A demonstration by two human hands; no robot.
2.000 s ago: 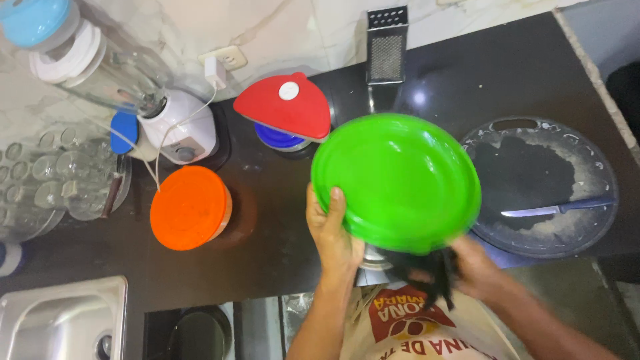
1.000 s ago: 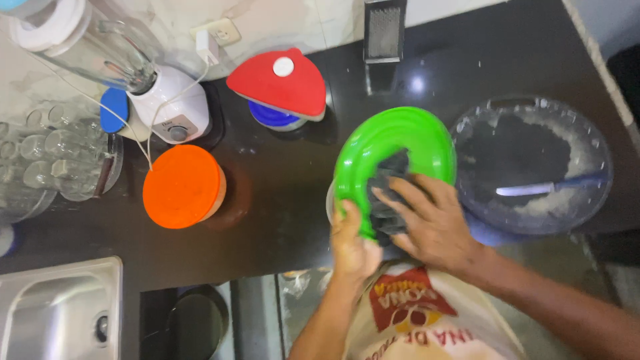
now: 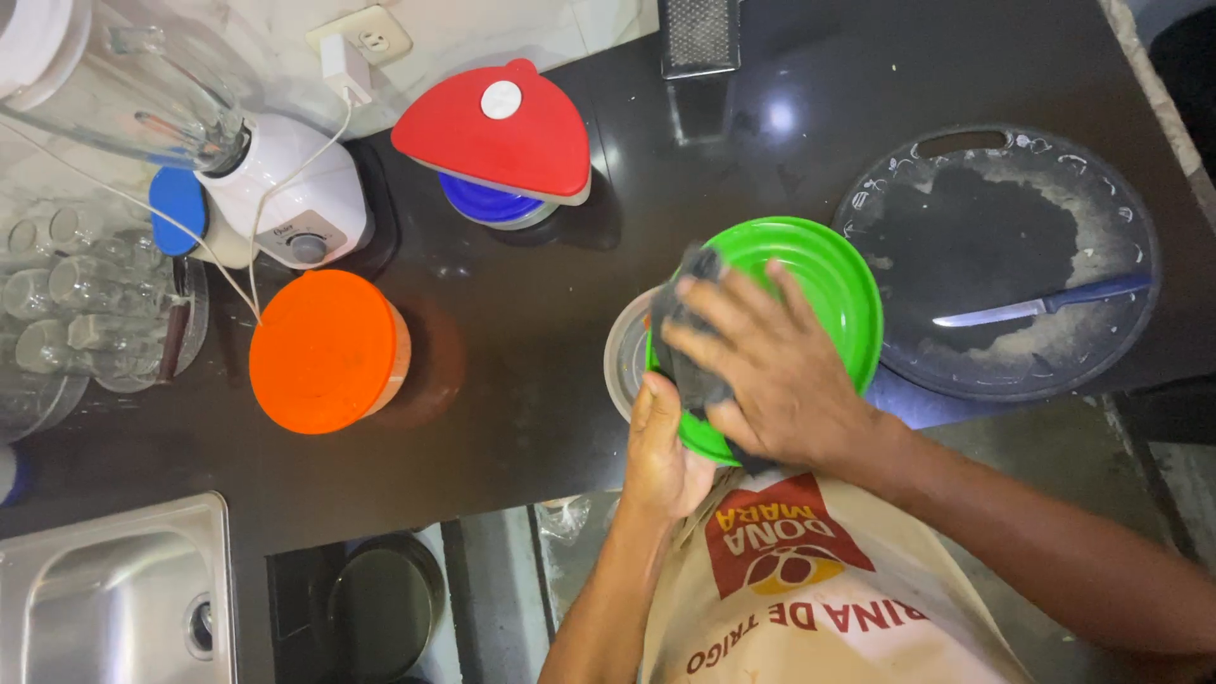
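My left hand (image 3: pixel 665 451) grips the lower left rim of a green plastic plate (image 3: pixel 836 294), thumb on top. Spread over a dark cloth (image 3: pixel 689 351), my right hand (image 3: pixel 769 366) presses it against the left part of the plate's inner face. Part of the cloth hangs below the rim. Behind the plate, a round clear container (image 3: pixel 627 356) is partly hidden on the dark counter. To the right lies a round black cutting board (image 3: pixel 959 237) with a dark-handled knife (image 3: pixel 997 312) on it.
An orange-lidded container (image 3: pixel 323 351), a red lid (image 3: pixel 503 133) over a blue-lidded container (image 3: pixel 489 199), a blender (image 3: pixel 290 195) with a cord, glasses (image 3: pixel 81 285) and a metal grater (image 3: pixel 701 38) stand along the counter. A steel sink (image 3: pixel 123 589) is at the lower left.
Two seconds ago the plate faced up with my right hand at its lower edge. My right hand has since moved onto its inner face with the cloth, and the plate is tilted differently.
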